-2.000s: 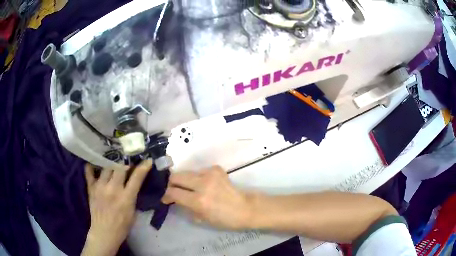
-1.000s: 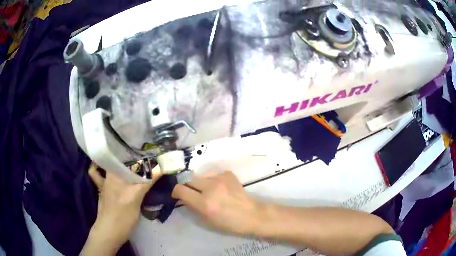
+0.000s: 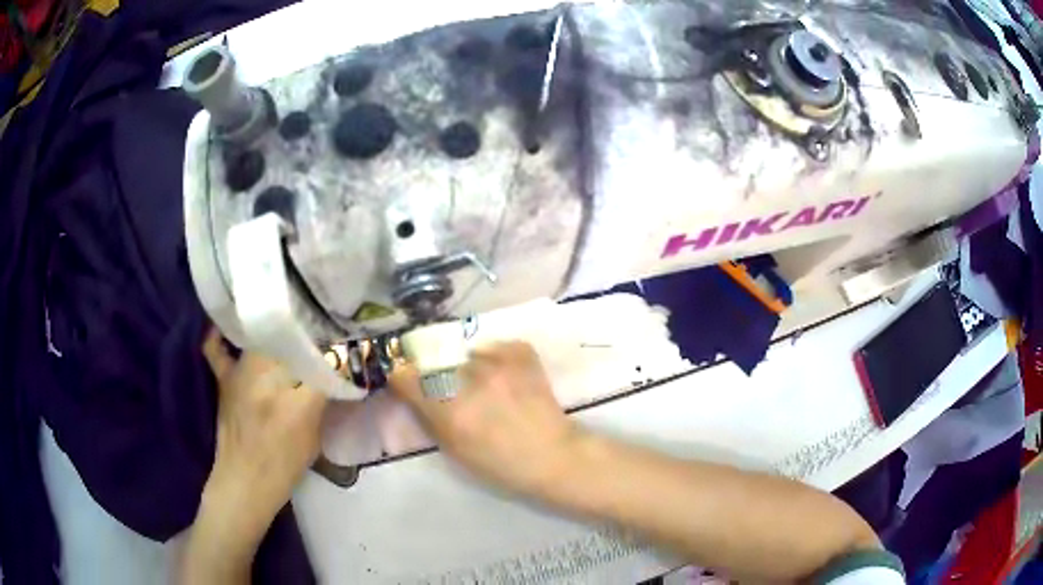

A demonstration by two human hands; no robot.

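Note:
The white sewing machine head with black smudges fills the upper middle. My left hand is at the left end of the machine, its fingertips hidden behind the head's lower edge. My right hand lies just right of the needle area, fingertips close to the presser foot and partly behind the small grey block. Dark navy fabric lies left of my left hand. Whether either hand pinches cloth is hidden at the needle area.
A navy scrap with orange-handled snips lies under the machine arm. A smartphone with a red edge lies on the right of the white table. Red plastic baskets show at the lower right.
The view has shifted, so the machine sits further right. My right hand has moved up closer to the needle area. The navy piece that lay between my hands no longer shows there.

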